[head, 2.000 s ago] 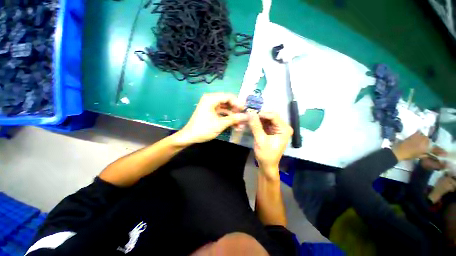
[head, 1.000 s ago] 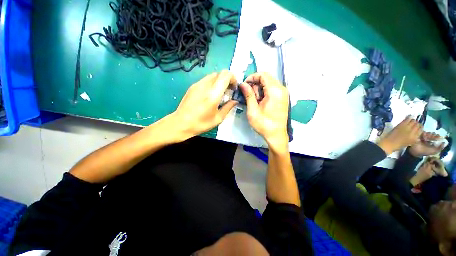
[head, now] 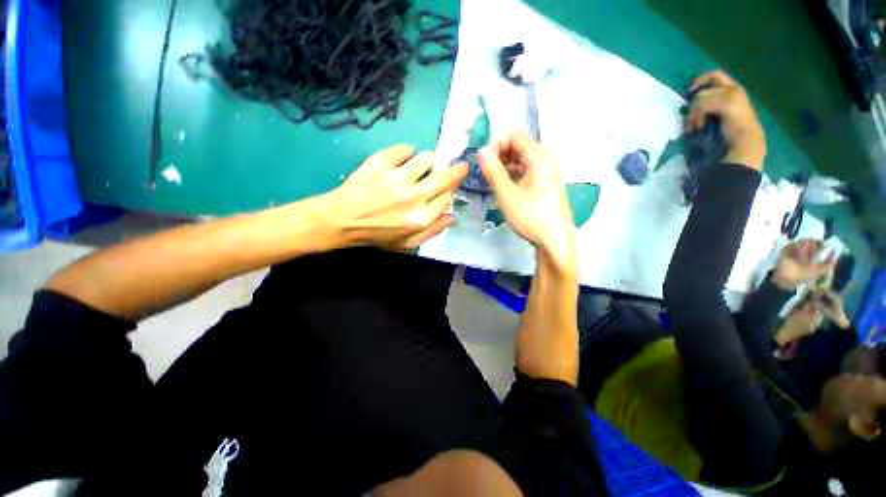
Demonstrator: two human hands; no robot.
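A small dark body [head: 474, 173] shows between my two hands, over the left part of the white sheet [head: 602, 233]. My left hand [head: 403, 199] is at its left side, with the fingertips touching or very near it. My right hand [head: 526, 189] is at its right side, with thumb and fingers curled; its fingertips are blurred. Which hand grips the body is unclear, and no loop can be made out on it. The hammer [head: 531, 102] lies on the sheet behind my right hand, which hides its handle.
A tangled heap of black loops [head: 321, 58] lies on the green bench at left. The blue bin [head: 44, 126] stands at the left edge. One dark unit [head: 634, 167] lies on the sheet. Another person's hand [head: 724, 112] is over the dark pile [head: 701, 155] at right.
The neighbouring person's arm has reached forward to the pile, and a single dark unit now lies left of it. My hands have opened slightly around the small dark body.
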